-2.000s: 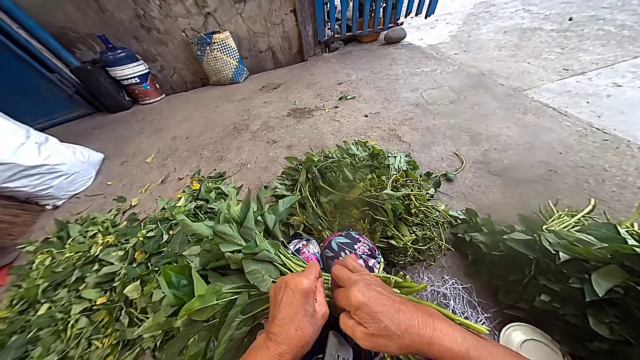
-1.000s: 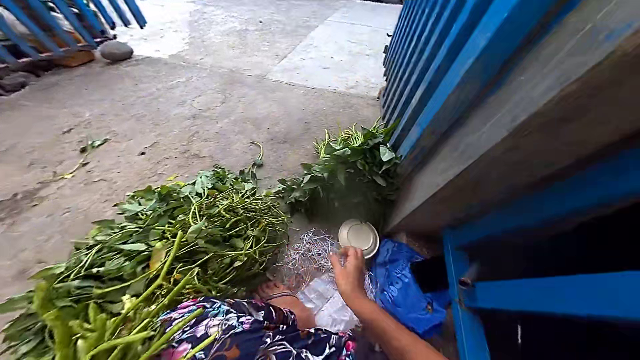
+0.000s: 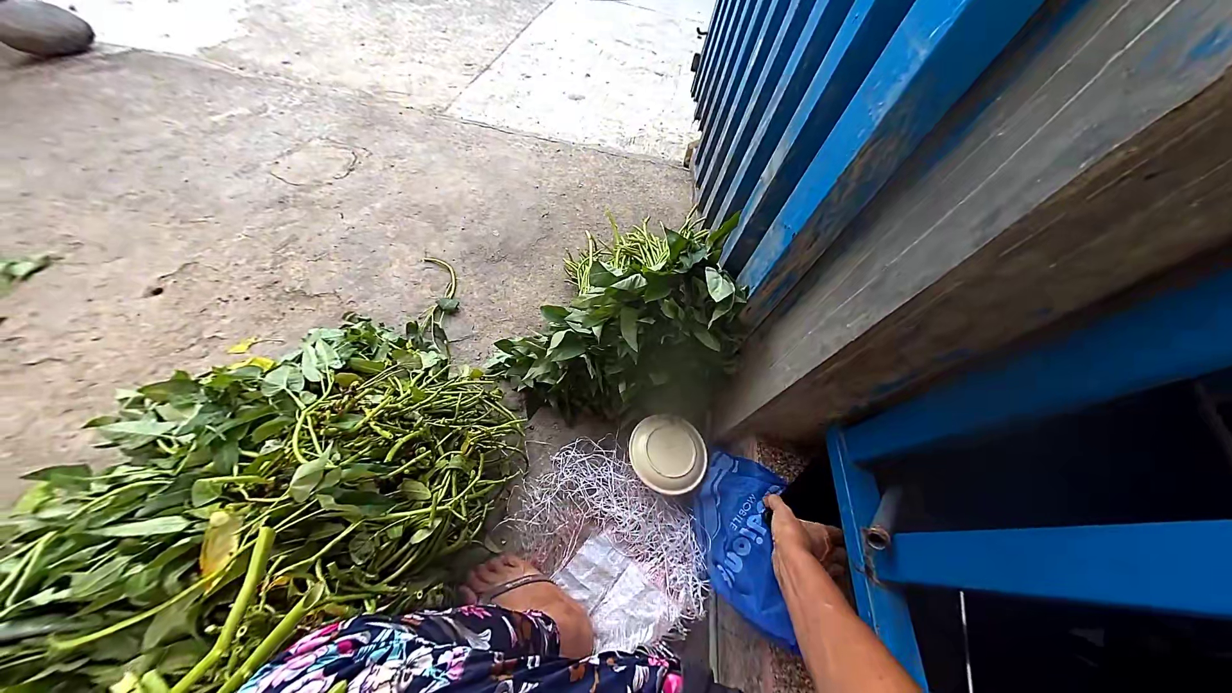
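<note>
My right hand (image 3: 804, 539) reaches over the right edge of a blue plastic bag (image 3: 736, 539), its fingertips partly hidden; whether it grips anything I cannot tell. My left hand is out of view. An upturned pale round dish (image 3: 667, 454) lies against the bag's upper left. Left of the bag spreads a tangle of thin white strings (image 3: 616, 500) with a crumpled white plastic sheet (image 3: 621, 587) on it. Above the dish stands a bundle of leafy green stems (image 3: 640, 308). A large heap of leafy stems (image 3: 366, 452) lies at the left, beside my sandalled foot (image 3: 534, 597).
A blue slatted gate (image 3: 818, 125) and a concrete ledge (image 3: 962, 231) run along the right. Below the ledge is a blue metal frame (image 3: 1049, 568) with a short pipe end. A grey stone (image 3: 43, 27) lies at the upper left on the concrete floor (image 3: 289, 212).
The view has swung far right. My two hands held green stems two seconds ago. My right hand has since moved from beside the dish to the bag's right edge. My left hand has left view.
</note>
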